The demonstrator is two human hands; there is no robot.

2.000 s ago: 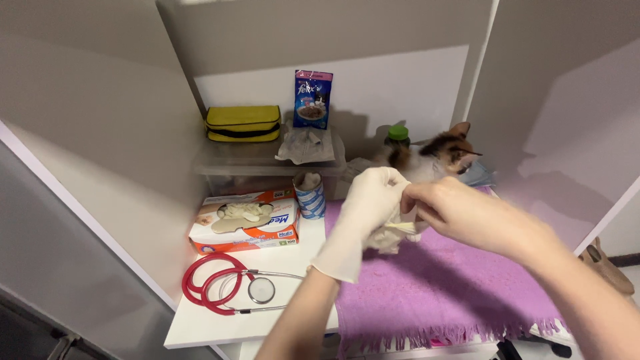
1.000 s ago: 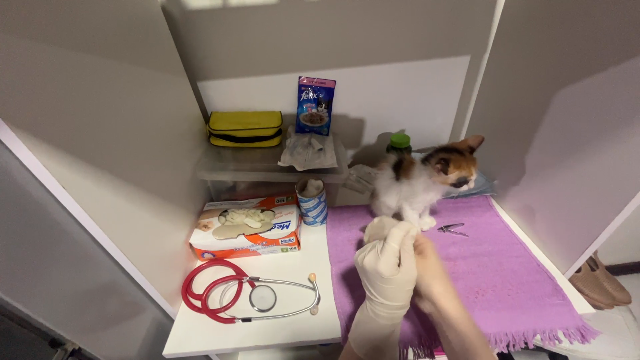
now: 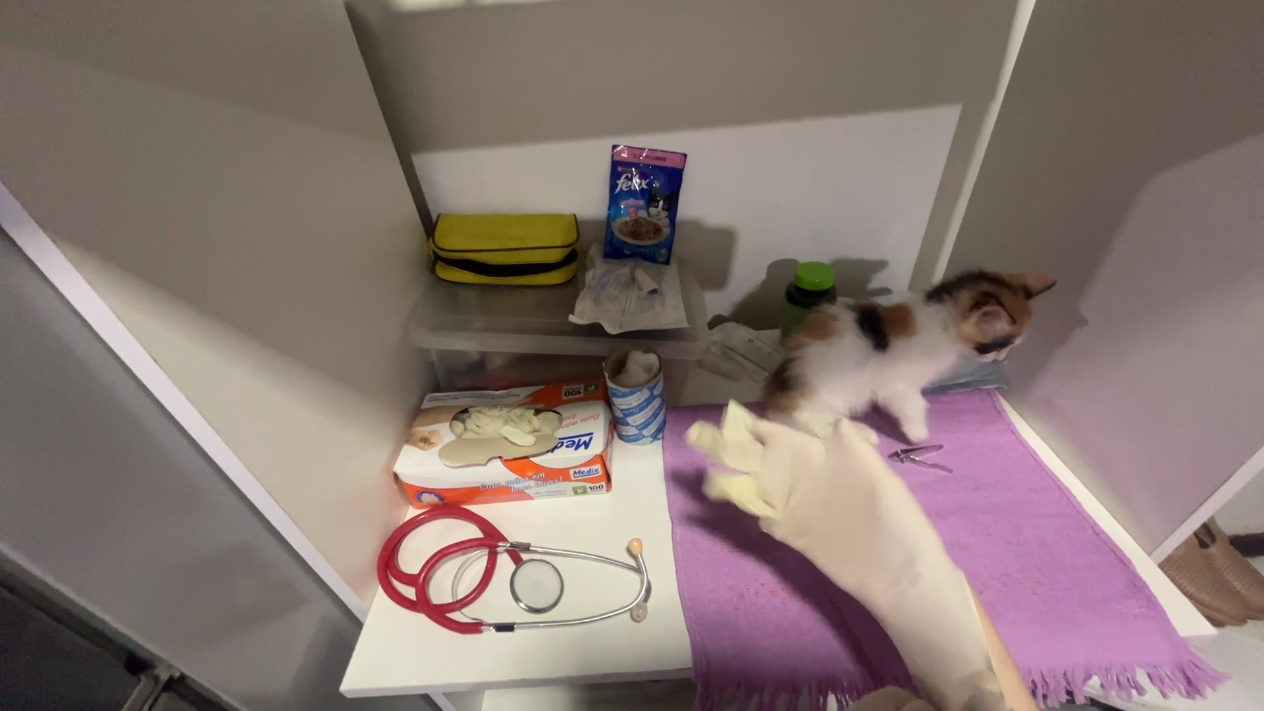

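My right hand [image 3: 839, 504] is in a pale latex glove and reaches in from the lower right over the purple fringed cloth [image 3: 790, 612]. The glove's fingertips hang loose and crumpled at its left end. A little bare forearm shows beside the cuff. Part of my left hand [image 3: 894, 700] shows at the bottom edge, close to the cuff; its fingers are mostly out of frame. A calico kitten [image 3: 869, 346] stands just behind my right hand, its head turned right. Small metal nail clippers [image 3: 920, 457] lie on the cloth below the kitten.
Left of the cloth are a glove box [image 3: 504, 444], a red stethoscope [image 3: 444, 568] and a blue-white tube [image 3: 637, 400]. Behind stand a plastic bin [image 3: 553, 341] bearing a yellow case [image 3: 506, 247] and a Felix pouch [image 3: 644, 202], and a green-capped bottle [image 3: 812, 286]. Cabinet panels flank both sides.
A second ago my right hand was bare beside my gloved left hand; now it is gloved. My left hand has moved down to the frame's bottom edge. The kitten has shifted and leans farther right.
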